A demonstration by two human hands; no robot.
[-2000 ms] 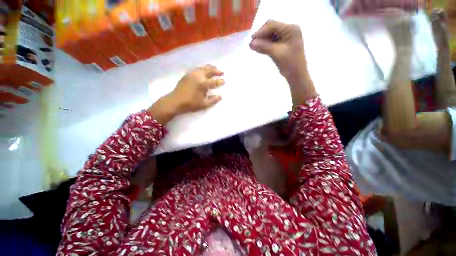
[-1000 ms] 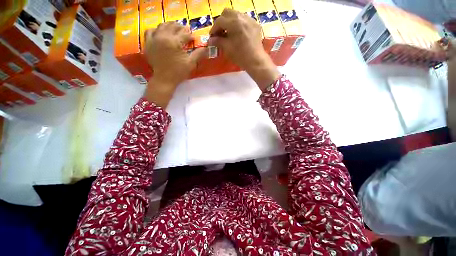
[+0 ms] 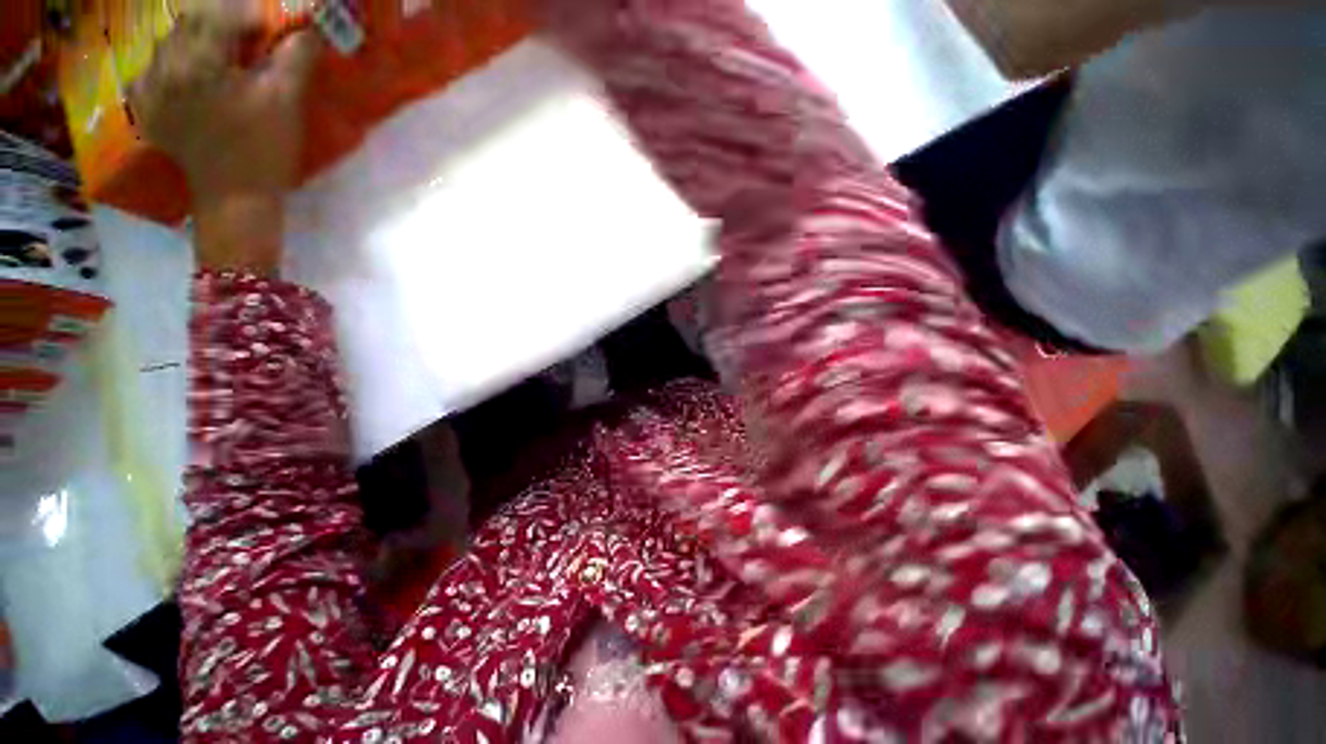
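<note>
A row of orange cartons stands at the top left, blurred and partly cut off by the picture's top edge. My left hand lies over the left end of the row, seen from the back. It is blurred, and I cannot tell whether it grips a carton. My right arm reaches up past the top edge. The right hand is out of the picture; only its red patterned sleeve shows. A white sheet lies on the white table near its front edge.
More cartons with white picture sides stand at the far left. A pale yellowish tape band and shiny clear plastic lie at the left. A person's grey sleeve is close on the right, beside a yellow object.
The view has turned and the cartons now lie further up and left. My left hand has moved to the row's left end. My right hand has left the cartons and gone out past the top.
</note>
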